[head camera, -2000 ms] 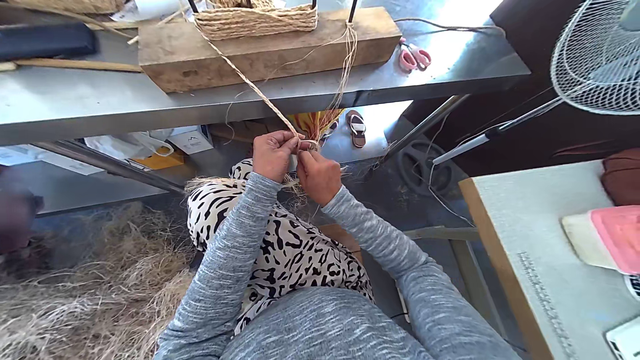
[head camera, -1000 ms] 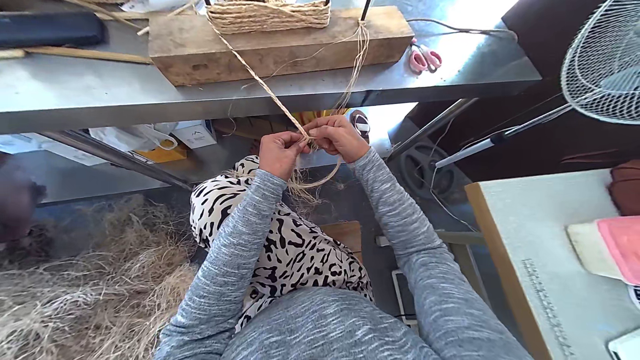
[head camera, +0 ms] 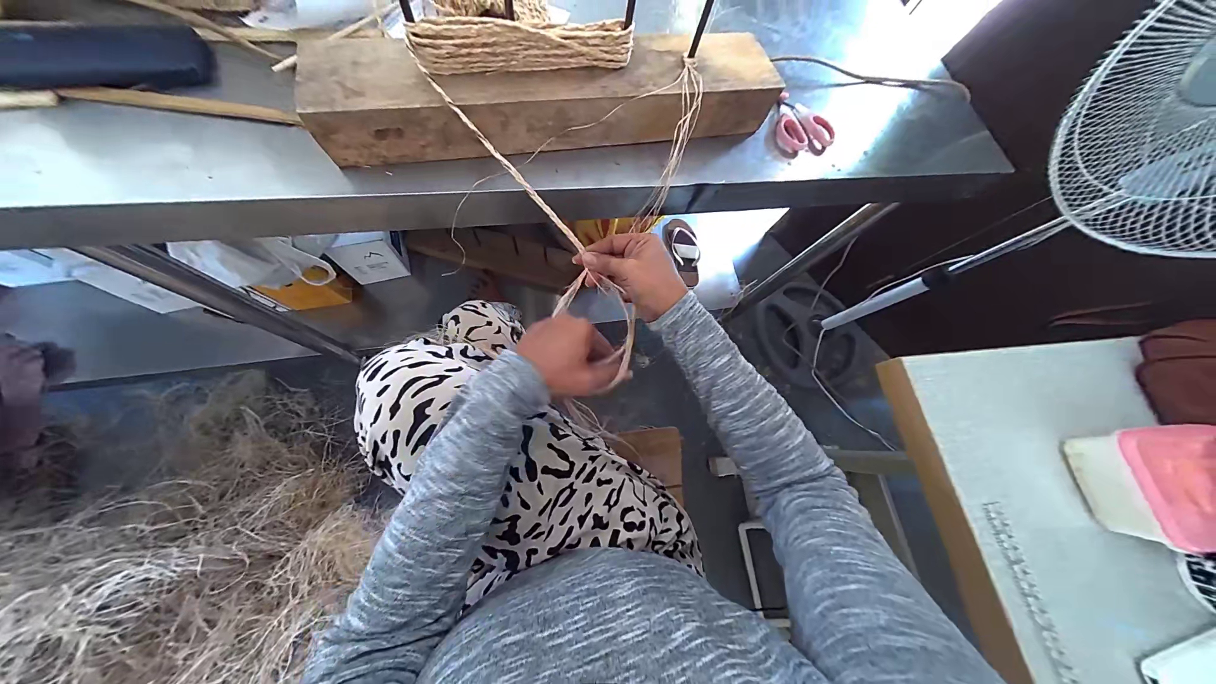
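Observation:
A twisted cord of pale plant fibre (head camera: 513, 171) runs from a cord bundle (head camera: 518, 46), wound around metal pegs on a wooden block (head camera: 380, 114), down to my hands. My right hand (head camera: 636, 271) pinches the cord's lower end between thumb and fingers. Below and to the left, my left hand (head camera: 572, 357), slightly blurred, has curled fingers around a loop of loose fibre strands (head camera: 629, 332) that hangs under the pinch. More thin strands (head camera: 686, 123) hang from the right-hand peg toward my right hand.
The block stands on a metal table (head camera: 237, 180), with pink-handled scissors (head camera: 803, 128) to its right. Loose fibre (head camera: 190, 541) lies in a heap at lower left. At right are a white fan (head camera: 1140, 133) and a pale tabletop (head camera: 1026, 418) holding a pink and white container (head camera: 1149, 484).
My left hand has moved down from beside my right hand, and the fibre loop is now at its fingers. My right hand stays at the cord's lower end.

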